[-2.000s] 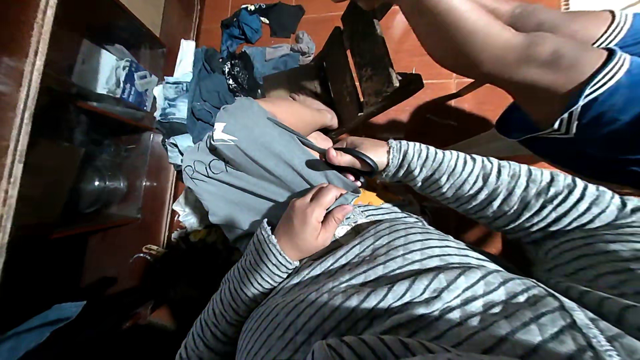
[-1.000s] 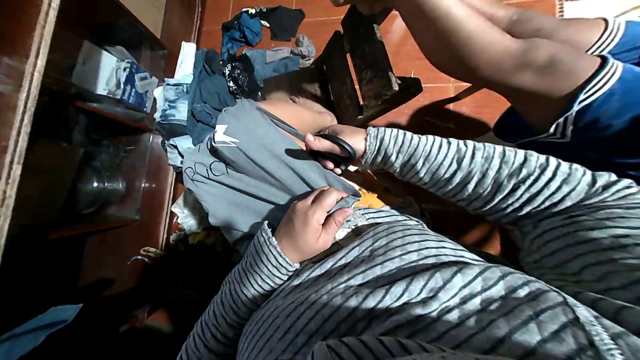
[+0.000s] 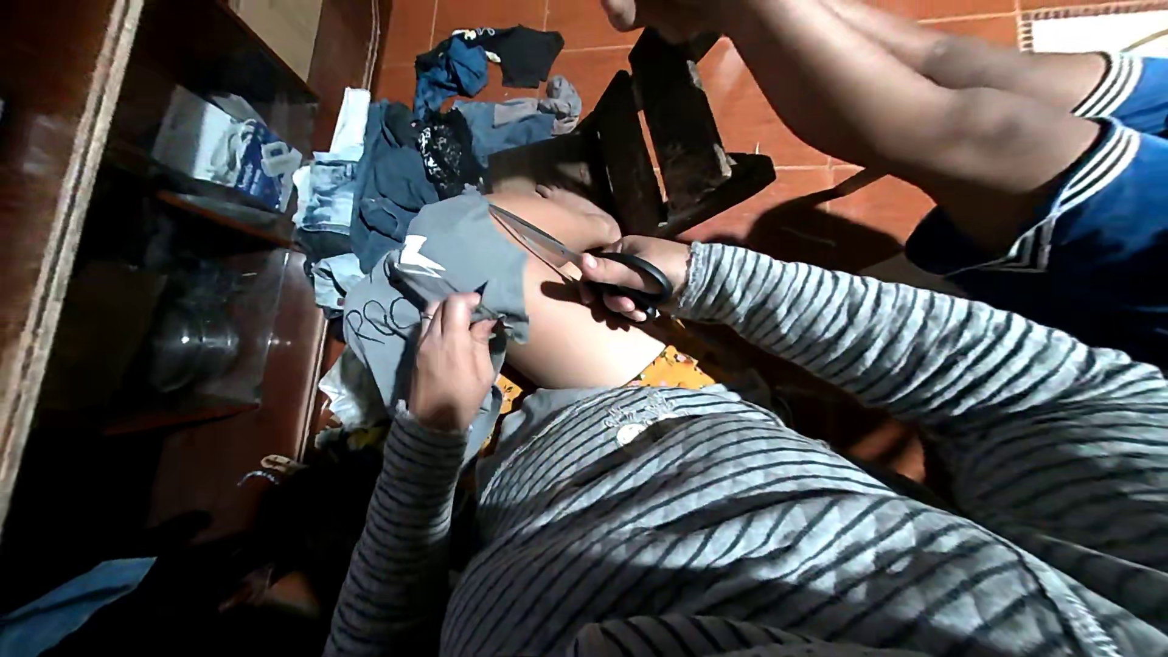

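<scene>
My left hand (image 3: 453,356) pinches a bunched part of a grey printed cloth (image 3: 493,265), which lies over my leg and hangs down on the left. In my right hand (image 3: 630,274) is a pair of scissors (image 3: 547,239) with black handles, its fingers through the loops. The blades point up and left above my bare leg, their tips close to the cloth's upper right edge. Orange patterned fabric (image 3: 675,368) shows at my lap.
Dark and blue clothes (image 3: 392,164) are piled beyond my knee, and more garments lie on the red tiled floor. A dark wooden stool (image 3: 675,137) stands ahead. Another person's bare legs (image 3: 876,119) reach in from the right. A wooden cabinet (image 3: 301,365) with shelves stands at left.
My left hand has moved left with the cloth, uncovering more of my leg. The cloth is now bunched. The scissors are clear of the cloth, which the blades overlapped before.
</scene>
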